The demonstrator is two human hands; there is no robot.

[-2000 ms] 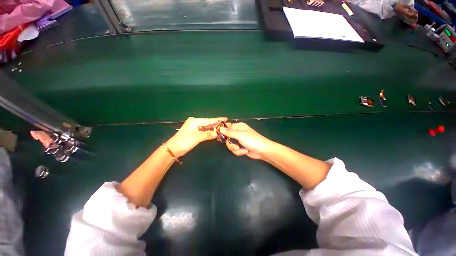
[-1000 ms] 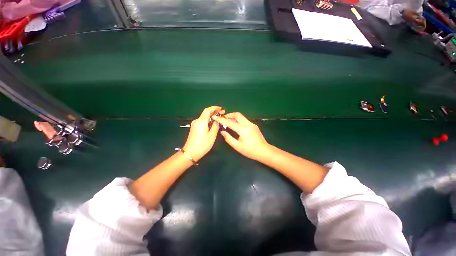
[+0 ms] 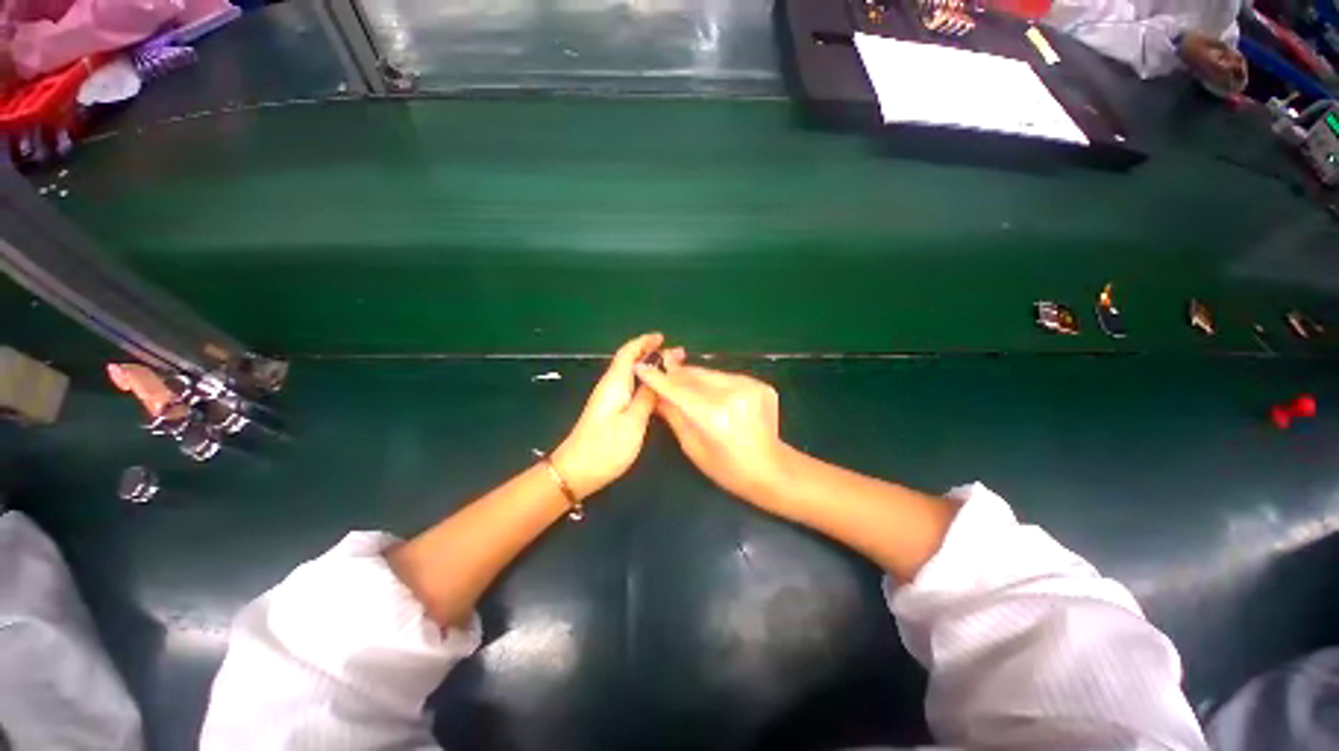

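My left hand (image 3: pixel 610 418) and my right hand (image 3: pixel 723 423) meet at the belt's dark seam in the middle. Between their fingertips is a small dark electronic module (image 3: pixel 657 361), mostly hidden by the fingers. My left hand holds it from the left, and my right thumb and fingers press on it from the right. A thin reddish-brown cord is around my left wrist. A tiny white scrap (image 3: pixel 546 377) lies on the green surface left of my left hand.
Small modules (image 3: pixel 1056 317) and a flex-cable part (image 3: pixel 1110 311) lie along the belt at right, with red pieces (image 3: pixel 1292 411) nearer. Round metal caps (image 3: pixel 206 418) cluster by the left post; one (image 3: pixel 138 484) lies apart. A black tray (image 3: pixel 825 81) bearing white paper stands at the back. A co-worker's hand shows top right.
The module, partly visible two seconds ago, is now more covered by my fingers. My right hand has turned and closed in against my left. The small belt parts at right have shifted slightly left.
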